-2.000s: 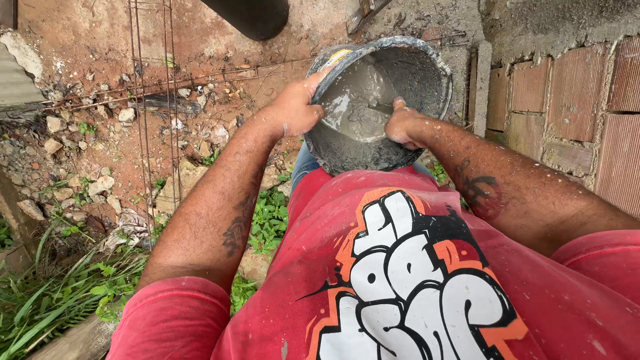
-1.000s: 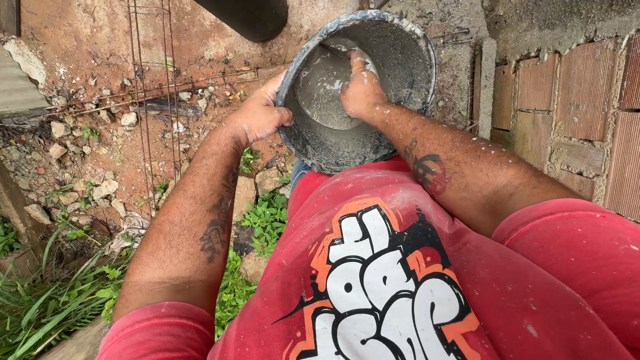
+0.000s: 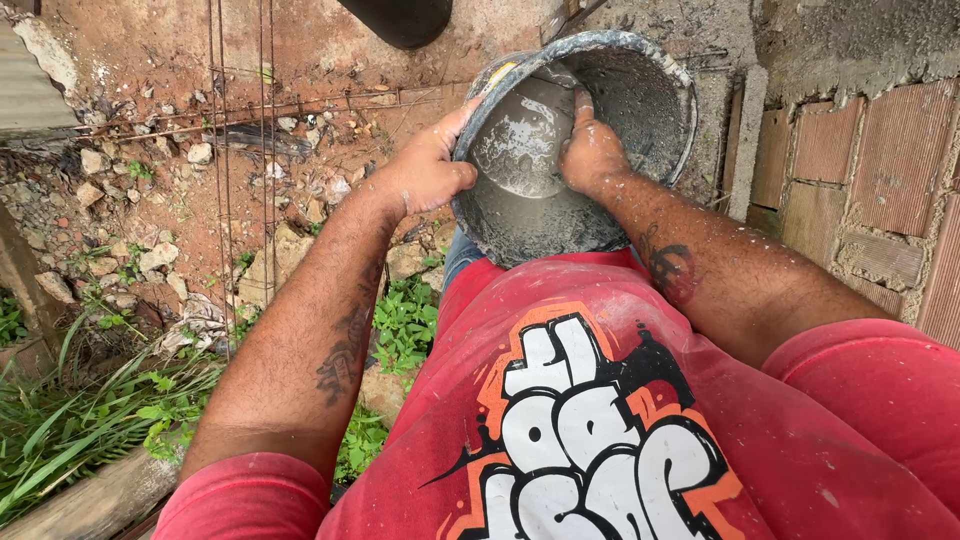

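Note:
A round bucket [image 3: 649, 112], its rim and inner wall crusted with grey mortar, is tilted against the front of my body. My left hand [image 3: 431, 161] grips its left rim, with the thumb inside and the fingers outside. Wet grey mortar [image 3: 525, 142] with a shiny surface lies in the bucket. Inside it, my right hand [image 3: 592, 154] is curled with the index finger pointing up along a mortar-coated tool [image 3: 556, 75], perhaps a trowel. The hand and the mortar hide most of this tool, so its exact shape cannot be told.
Thin steel rebar [image 3: 217, 150] stands and crosses at the left over soil with stones [image 3: 157, 255]. A hollow-brick wall [image 3: 900, 157] runs along the right. A dark round container [image 3: 401, 19] is at the top; grass [image 3: 67, 427] and a wooden log [image 3: 97, 499] lie lower left.
My right hand has moved about inside the bucket, and its index finger now points up near the far inner wall. My left hand has stayed on the left rim.

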